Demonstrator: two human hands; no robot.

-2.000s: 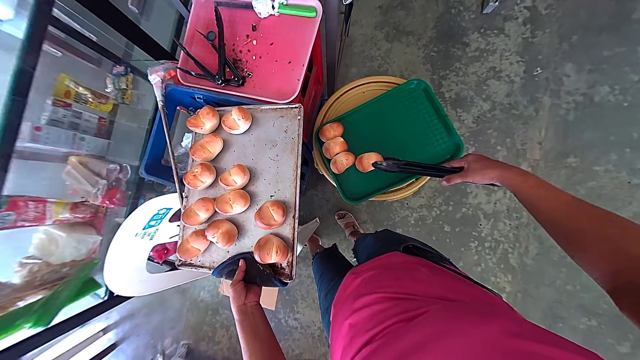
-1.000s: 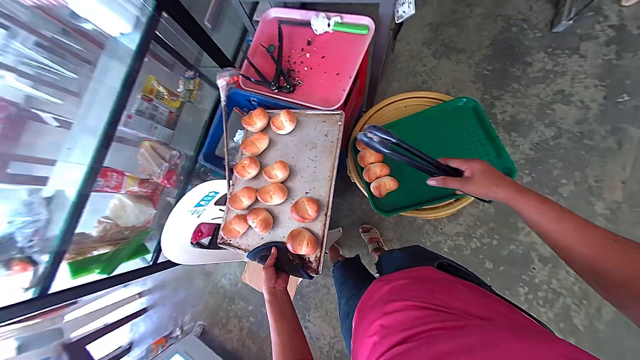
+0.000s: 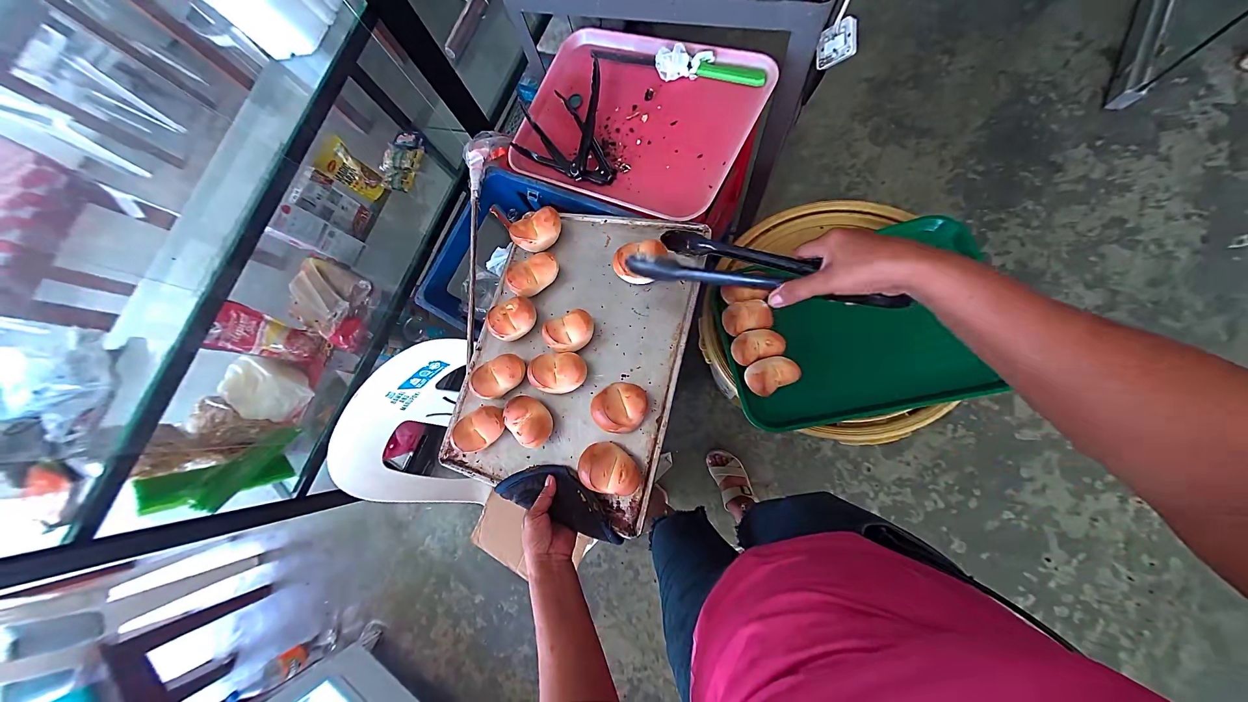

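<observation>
My right hand (image 3: 846,265) grips a pair of black tongs (image 3: 751,280) that reach left over the upper right of the metal baking tray (image 3: 629,327). The tongs' tips are apart around a bread roll (image 3: 636,261); whether they touch it I cannot tell. My left hand (image 3: 549,526) holds the near edge of the baking tray through a dark pad (image 3: 561,499). Several split-topped rolls lie on that tray. On the green tray (image 3: 877,366), a row of rolls (image 3: 759,346) lines the left side, the farthest partly hidden by the tongs and my hand.
Beneath the green tray is a round yellow woven base (image 3: 824,216). A pink tray (image 3: 682,146) with crumbs, black tongs and a green-handled tool sits beyond the baking tray. A blue crate (image 3: 444,268), white plastic chair (image 3: 366,439) and glass display case (image 3: 224,283) are at the left.
My right hand has moved the tongs left from over the green tray to the baking tray's upper right, where one roll now lies between their tips. My left hand keeps its hold.
</observation>
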